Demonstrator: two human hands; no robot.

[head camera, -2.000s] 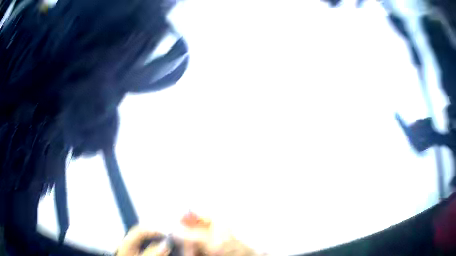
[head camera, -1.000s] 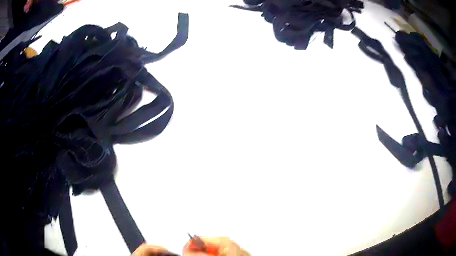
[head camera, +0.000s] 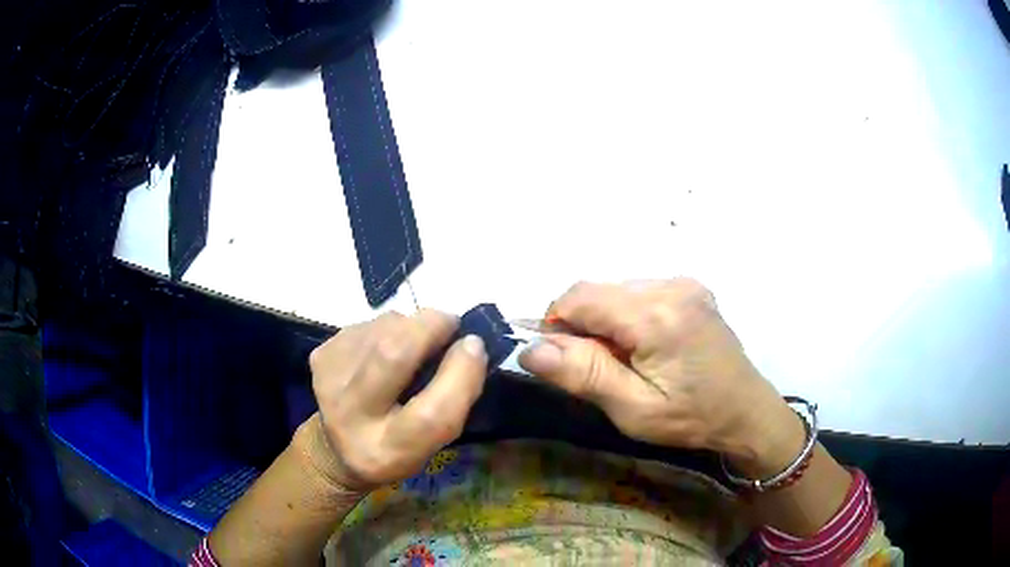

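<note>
My left hand (head camera: pixel 393 388) pinches a dark denim strip end (head camera: pixel 485 330) between thumb and fingers, just over the table's front edge. My right hand (head camera: pixel 653 366) holds thread snips (head camera: pixel 540 325), mostly hidden in the fingers; a bit of orange and the thin silver blades show, pointing left at the strip end. Whether the blades touch the cloth is hard to tell. Another strip (head camera: pixel 371 166) with pale topstitching hangs down from the bundle, its slanted tip just above my left hand, with a fine thread tail below it.
The bundle of dark strips (head camera: pixel 100 100) fills the upper left, with one more strip end (head camera: pixel 197 177) reaching the edge of the white table (head camera: pixel 687 144). Blue bins (head camera: pixel 199 410) stand below at the left. Tiny dark specks lie on the table. Dark pieces show at the far right rim.
The view has tilted down, so both hands, the wrists and the lap now show fully. The far pile has left the view. The strip end and snips are now seen clearly between the hands.
</note>
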